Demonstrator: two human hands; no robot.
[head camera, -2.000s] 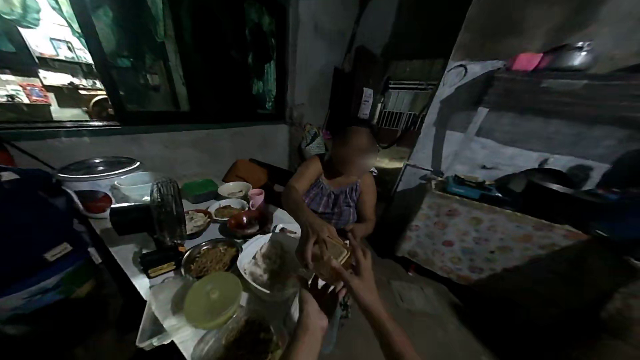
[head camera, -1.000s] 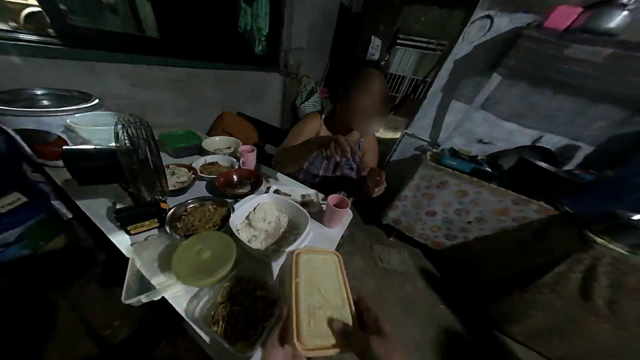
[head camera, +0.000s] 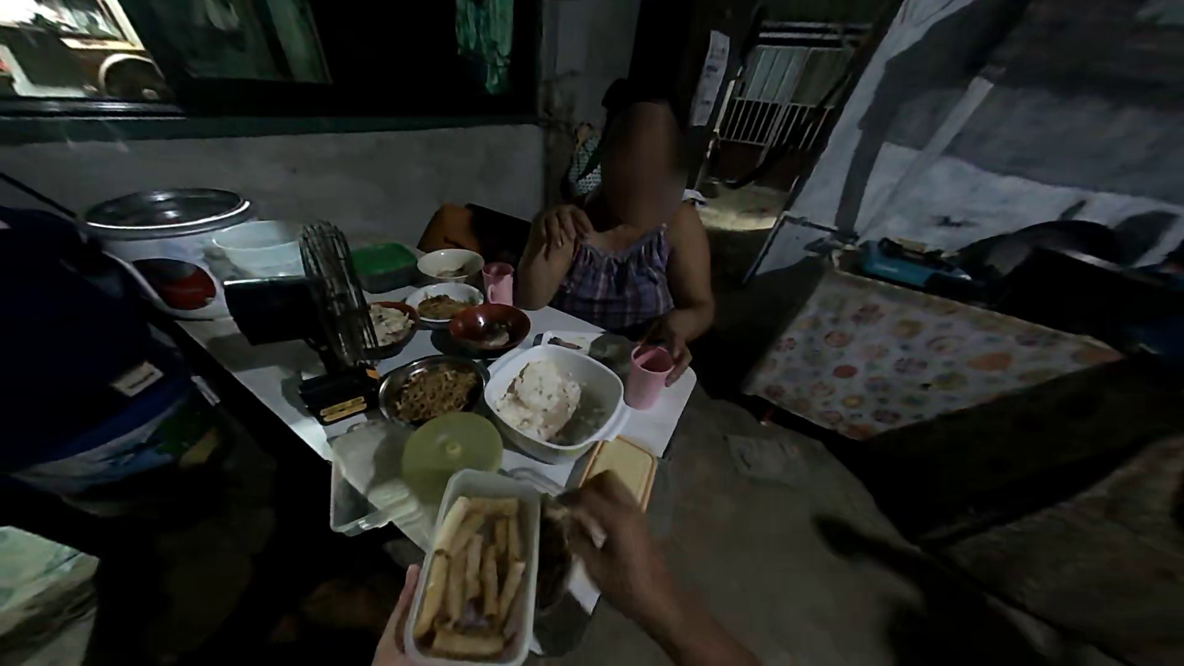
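My left hand (head camera: 400, 620) grips the left side of a clear plastic container (head camera: 532, 564) filled with fried spring rolls (head camera: 474, 569). My right hand (head camera: 610, 536) is just right of it, over a second food container that it partly covers; its fingers are bent near the lower edge of a tan rectangular lid (head camera: 627, 465), and whether they hold anything cannot be told. Beyond the lid stands a white bowl of rice (head camera: 541, 402). A round yellow-green lid (head camera: 451, 455) lies behind the spring rolls, with a metal bowl of noodles (head camera: 435, 390) farther back.
Across the table (head camera: 673, 416) sits a person (head camera: 615, 268) with one hand at a pink cup (head camera: 649, 375). A small fan (head camera: 338, 296) stands at the left, near a white bucket (head camera: 171, 245). Several bowls, another pink cup (head camera: 498, 282) and a green container (head camera: 384, 265) are behind.
The tan lid, in my hands on the container one second ago, now lies near the rice bowl, and the spring rolls are uncovered. The other person's hand has moved down to the pink cup.
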